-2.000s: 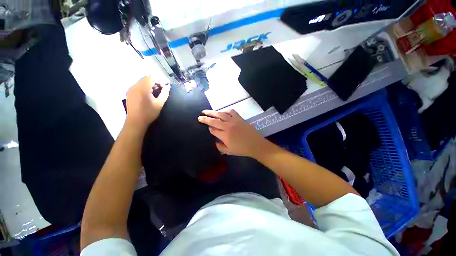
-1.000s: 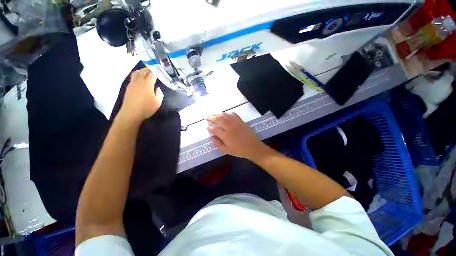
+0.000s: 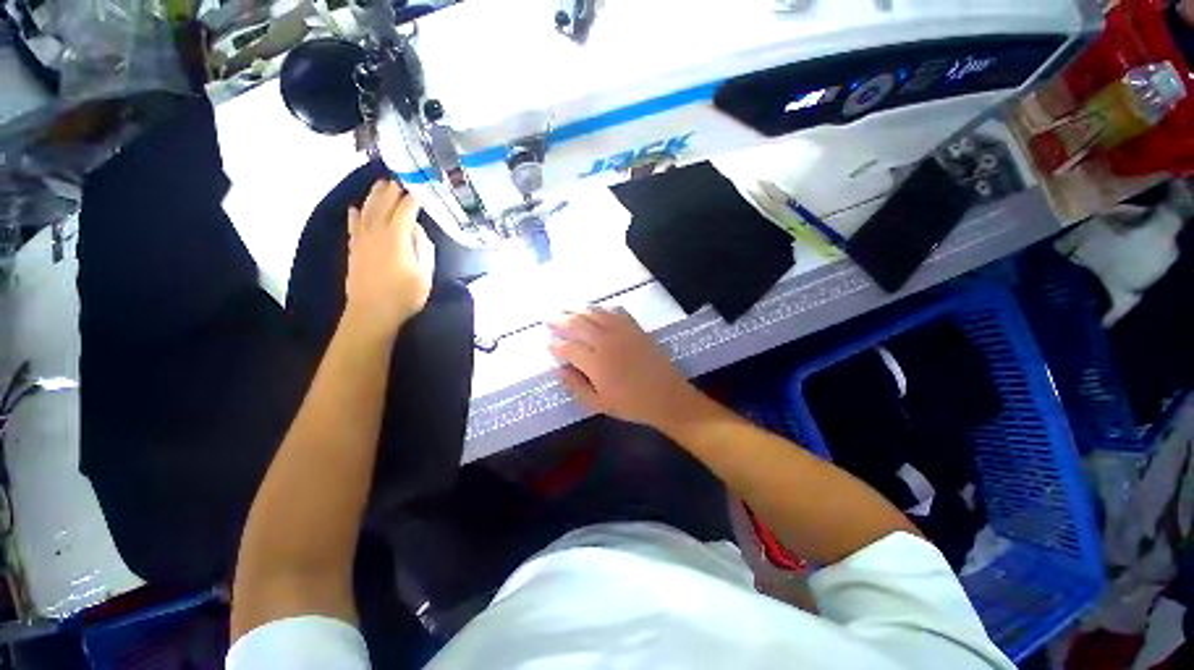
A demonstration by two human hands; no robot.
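Observation:
A black garment panel (image 3: 426,353) lies left of the needle area and hangs over the table's front edge. My left hand (image 3: 389,255) lies flat on it, fingers slightly spread, pointing at the machine. My right hand (image 3: 613,360) rests on the white table near the front edge, fingers a little bent, with nothing seen in it. The presser foot (image 3: 495,240) is under the bright lamp, by the panel's right edge; glare hides the needle. A stack of small black cut pieces (image 3: 707,240) lies right of the needle.
Long black panels (image 3: 170,353) lie on the left. The white machine head (image 3: 576,85) spans the back. A dark rectangle (image 3: 910,225), a blue pen (image 3: 814,216) and yellow-green snips (image 3: 794,220) lie at right. A blue basket (image 3: 1048,458) with black pieces stands lower right; a red tray (image 3: 1139,33) is upper right.
The panel has moved left from under the presser foot, uncovering the table before it. My left hand moved with it and now lies flatter. My right hand is off the cloth, on the table.

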